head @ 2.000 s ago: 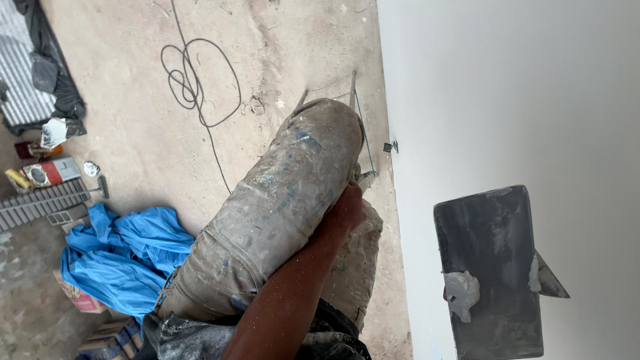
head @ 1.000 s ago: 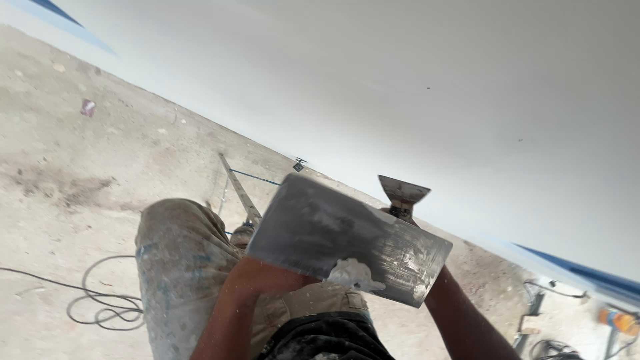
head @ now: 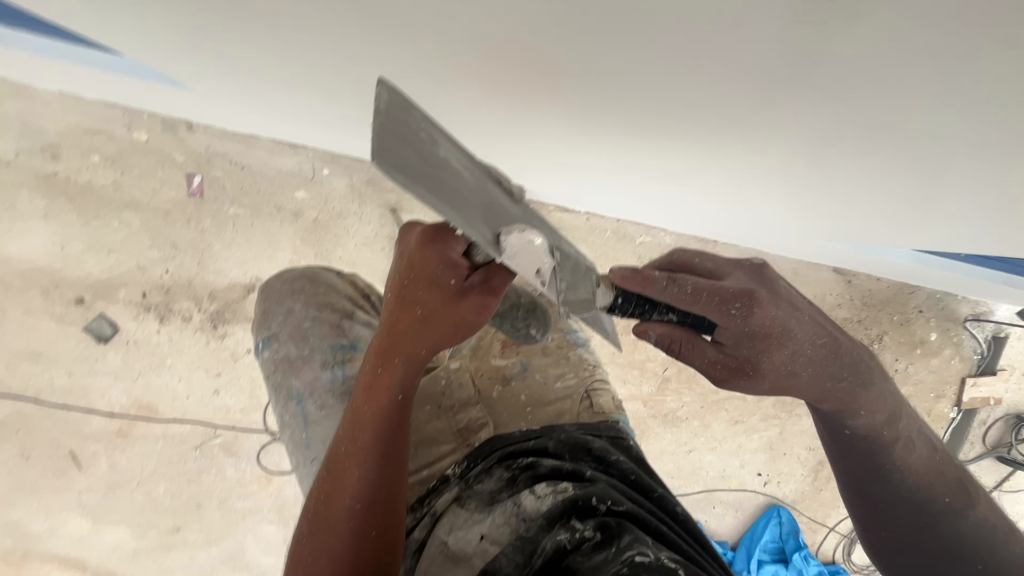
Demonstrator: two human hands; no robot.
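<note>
My left hand is closed around the handle of a plastering trowel, whose flat grey blade stands steeply tilted in front of me. A lump of white filler clings to the blade near its lower right part. My right hand grips the black handle of a putty knife. The putty knife's metal blade meets the trowel beside the filler. How much filler is on the putty knife is hard to tell.
A smooth pale wall rises ahead, meeting a dusty concrete floor. Cable runs along the floor at left. Blue sheeting lies at lower right, with coiled cable beside it. My bent knee is below the trowel.
The trowel has turned from showing its broad face to a steep tilt. My right hand has come into clear sight, with the putty knife against the trowel. The view has swung strongly.
</note>
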